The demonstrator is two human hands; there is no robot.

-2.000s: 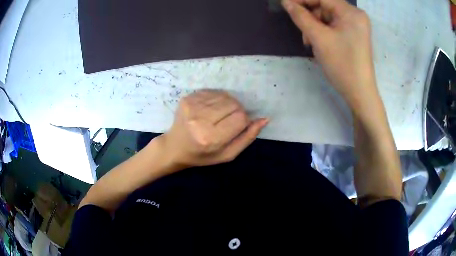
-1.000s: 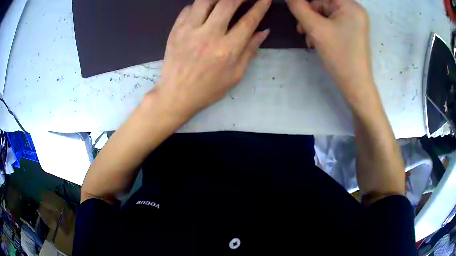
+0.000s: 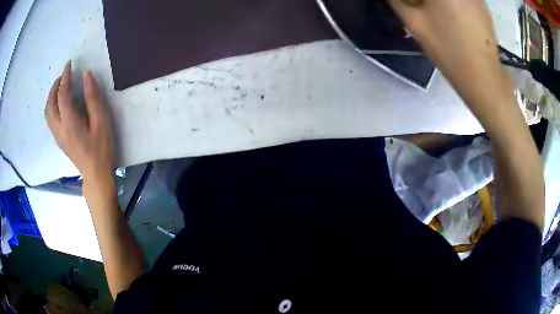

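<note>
The dark brown panel (image 3: 215, 37) lies flat on the white table at the top, its upper part cut off by the picture's edge. A black tool (image 3: 381, 27) with a pale curved edge and a pointed corner lies over the panel's right part and reaches past its near edge. My right hand (image 3: 439, 15) is at the tool, cut off by the top edge; it appears to hold it, but its fingertips are out of view. My left hand (image 3: 83, 122) rests on the table left of the panel, fingers apart, empty.
The white speckled table (image 3: 276, 98) has its front edge at my body. A white plastic bag (image 3: 436, 178) hangs below right. A white sheet or box (image 3: 64, 221) and a blue crate (image 3: 18, 211) are below left. A red-orange item (image 3: 546, 11) is far right.
My left hand has left the panel and moved to the table's left. The black tool has moved from the far right onto the panel's right part, with my right hand at it.
</note>
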